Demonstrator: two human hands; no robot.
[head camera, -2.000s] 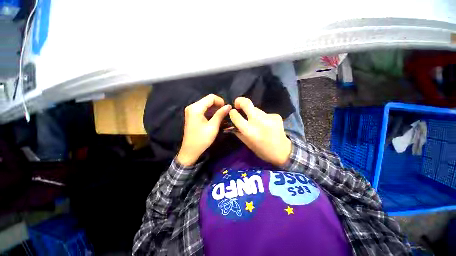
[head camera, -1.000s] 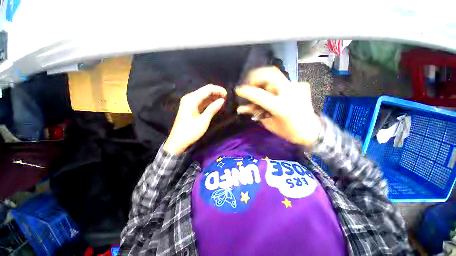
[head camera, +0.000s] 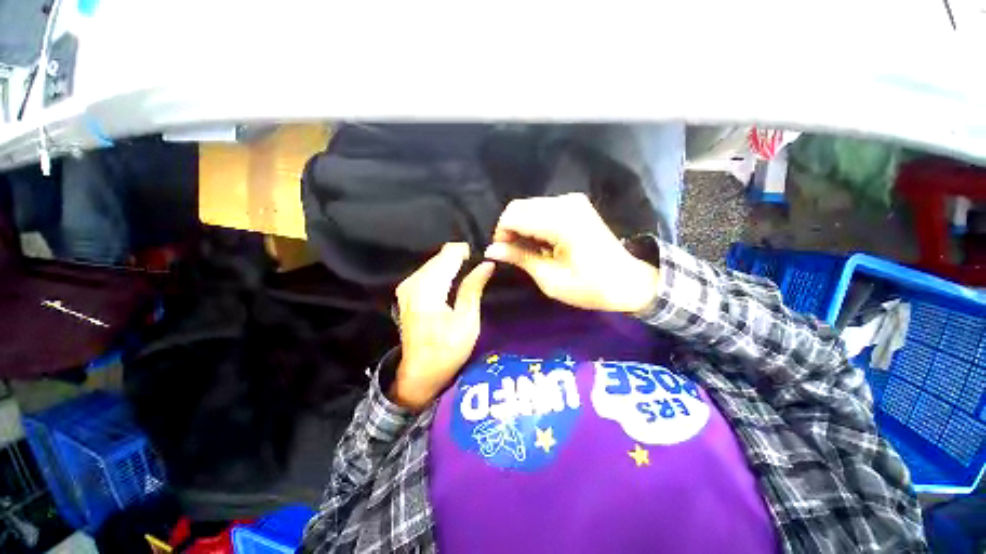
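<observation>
A black garment lies over my lap below the table edge, with smooth rounded folds at its upper left. My left hand is at its near side, thumb and fingertips close together on the black cloth. My right hand is beside it, fingers bent and fingertips pinched at the cloth, almost touching my left fingertips. The pinched part is black on black and mostly hidden by the fingers.
The white table crosses the top. A yellow-tan box sits under its edge. Black cloth lies left. Blue crates stand at right and lower left. A red stool stands far right. Maroon cloth shows at left.
My right hand has come back towards my left from its blurred, raised position, and the fingertips are close together again. My left hand is slightly lower. The camera view has shifted.
</observation>
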